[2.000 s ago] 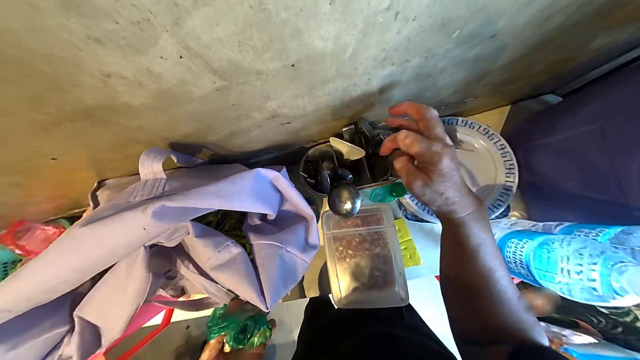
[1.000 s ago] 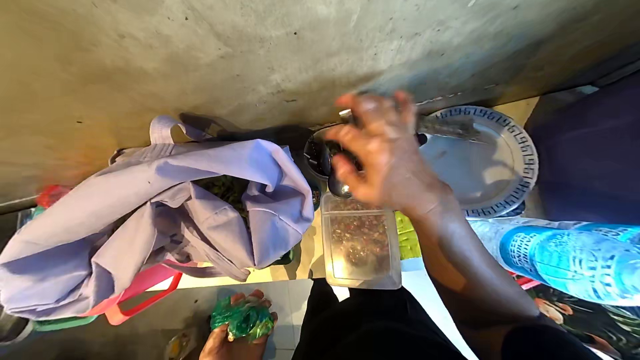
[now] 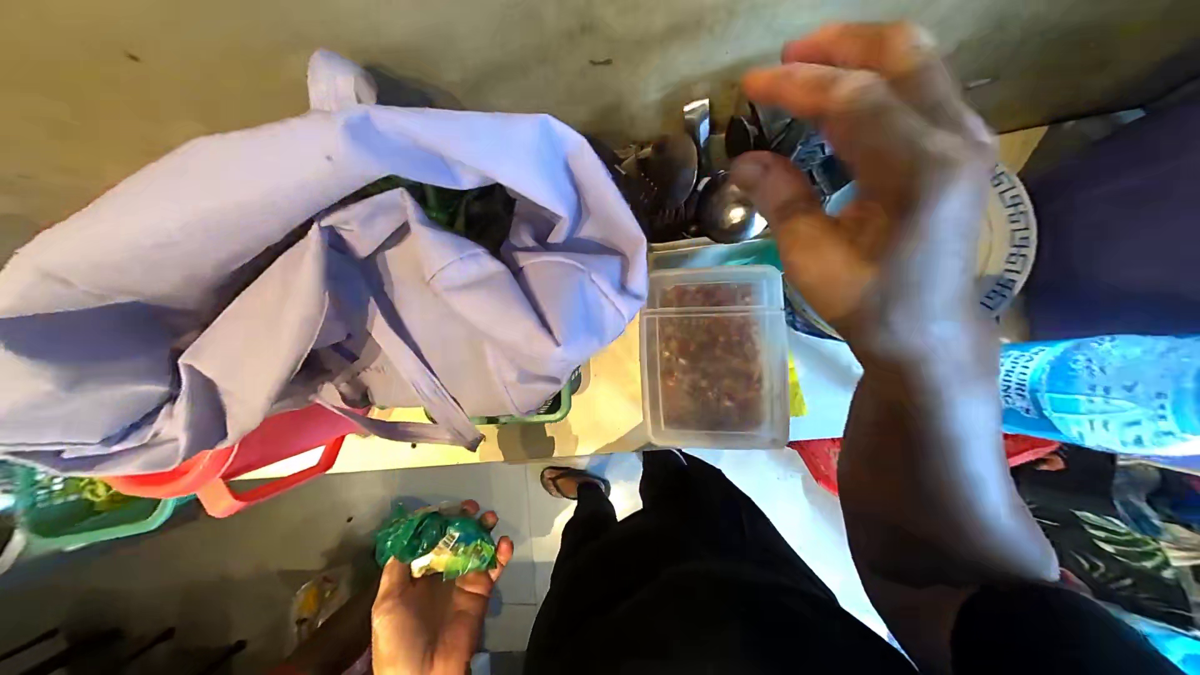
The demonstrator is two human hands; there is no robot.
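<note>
My left hand, low in the view, is closed around a crumpled green plastic bag. Raised over the right part of the table, my right hand has its fingers apart and is partly blurred; I see nothing in it. Beside and partly behind it stand spoons and other utensils, among them a metal ladle. Below these is a clear plastic container with reddish-brown contents and its lid on. A lilac cloth bag with dark green contents lies to the left.
The patterned rim of a plate shows behind my right wrist. Bottles with blue labels lie at the right. A red plastic basket and a green basket are at lower left. A concrete wall runs behind the table.
My right hand has moved off the utensils to the right, its fingers spread. The green plastic bag is still in my left hand. The fish-like item on the plate is now out of sight.
</note>
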